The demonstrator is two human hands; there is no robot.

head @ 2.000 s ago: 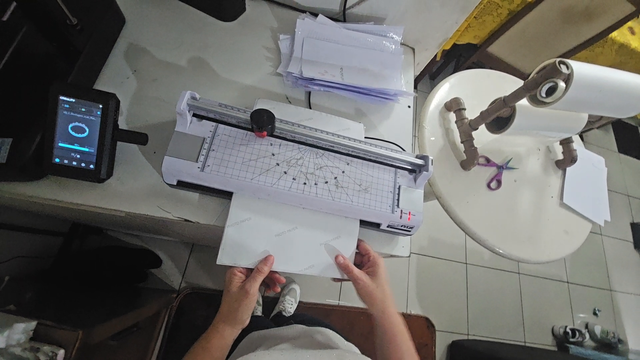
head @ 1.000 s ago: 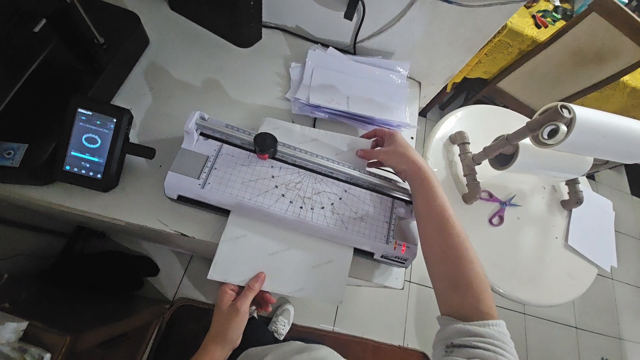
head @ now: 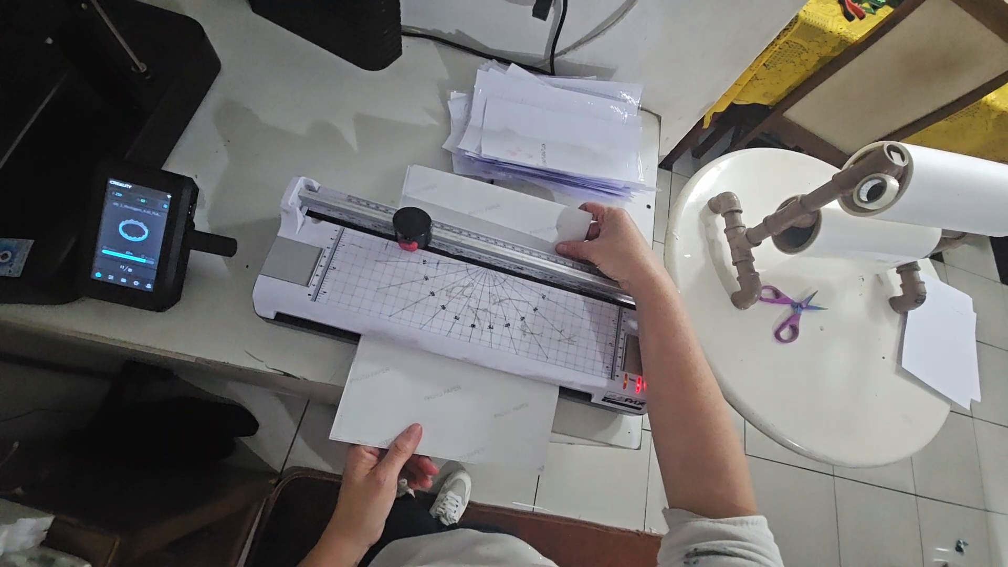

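Observation:
A white laminator with a built-in paper trimmer [head: 472, 307] lies on the table, its grid bed facing up and red lights lit at its right end. From its near side comes a white sheet [head: 449, 402]; the near edge is pinched between thumb and fingers of my left hand [head: 390, 472]. Behind the trimmer rail another white sheet part [head: 480, 209] shows, and my right hand [head: 598, 244] pinches its right corner. Whether both parts are one sheet is hidden by the machine. The black cutter knob [head: 412, 227] sits toward the rail's left.
Clear pouches with white sheets [head: 551, 126] are piled behind the machine. A black device with a lit touchscreen [head: 134, 232] stands left. On the round white table [head: 819, 394] at right are purple scissors [head: 790, 313], a pipe stand [head: 740, 244] with white rolls and loose paper [head: 939, 339].
My right hand has left the near edge of the sheet and gone over the machine to the sheet part behind the rail, where it now grips the corner. My left hand stays at the near edge.

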